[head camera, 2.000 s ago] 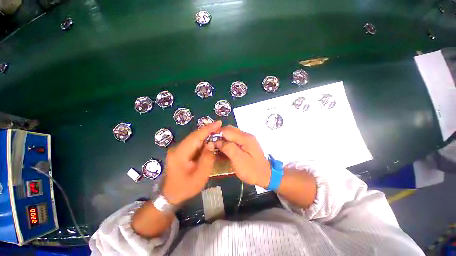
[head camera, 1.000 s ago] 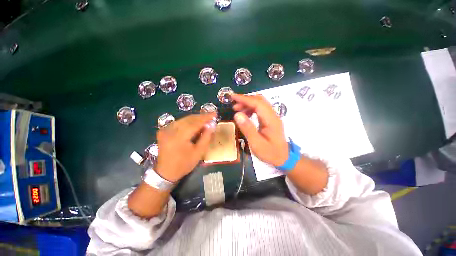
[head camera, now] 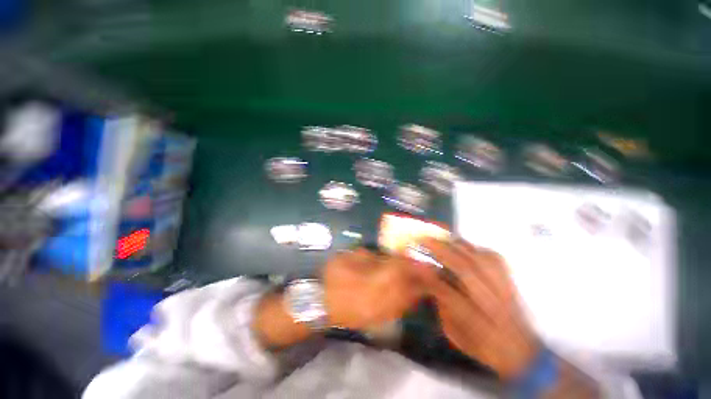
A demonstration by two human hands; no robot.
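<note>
The view is strongly blurred. My left hand (head camera: 370, 288) is curled at the near side of the tan block (head camera: 405, 227), and its fingertips are hidden. My right hand (head camera: 477, 304) reaches over the block's near right part and meets the left hand. A bright silvery piece (head camera: 423, 255), seemingly a round component, shows at the right fingers; the grip is too blurred to make out. Loose round components stand beyond the block, one of them at the left (head camera: 338, 195). A white block (head camera: 284, 234) lies beside another component (head camera: 315, 236).
A white sheet (head camera: 600, 288) with shapes on it lies right of my hands. The blue-and-white box with red digits (head camera: 132, 244) stands at the left. The green belt (head camera: 390, 74) runs across the back with components (head camera: 309, 21) on it. A brown-yellow strip (head camera: 624, 144) lies beyond the sheet.
The view has swung left, so the bench things appear further right. My hands were apart above and beside the block; now they are together at its near side. Belt components have shifted in view.
</note>
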